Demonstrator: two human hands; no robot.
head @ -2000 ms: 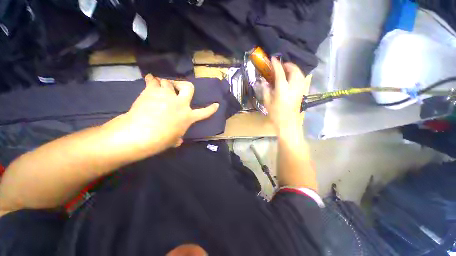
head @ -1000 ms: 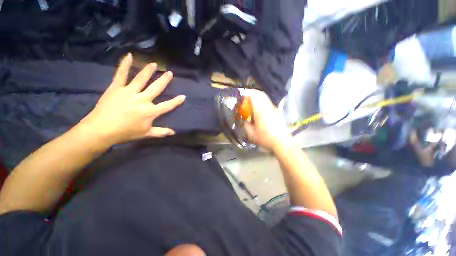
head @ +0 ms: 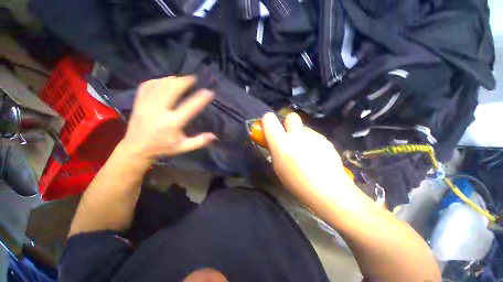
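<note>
A dark garment (head: 231,102) lies over the narrow board in front of me, with a thin seam line running along it. My right hand (head: 292,148) is closed on the orange-brown handle of the steam iron (head: 257,133). Most of the iron is hidden under my hand, and it sits on the dark cloth. My left hand (head: 165,118) is over the left part of the garment with its fingers spread, slightly blurred. Whether it touches the cloth is hard to tell.
A dark garment pile (head: 375,66) with white strips lies beyond the board. A red plastic basket (head: 83,124) is at the left. A yellow hose (head: 408,148) runs right from the iron, near a white rounded object (head: 463,231). A metal item (head: 16,118) is at far left.
The view has turned left, bringing the red basket into sight. My right hand has moved left along the cloth with the iron. My left hand stays spread near the garment's left part.
</note>
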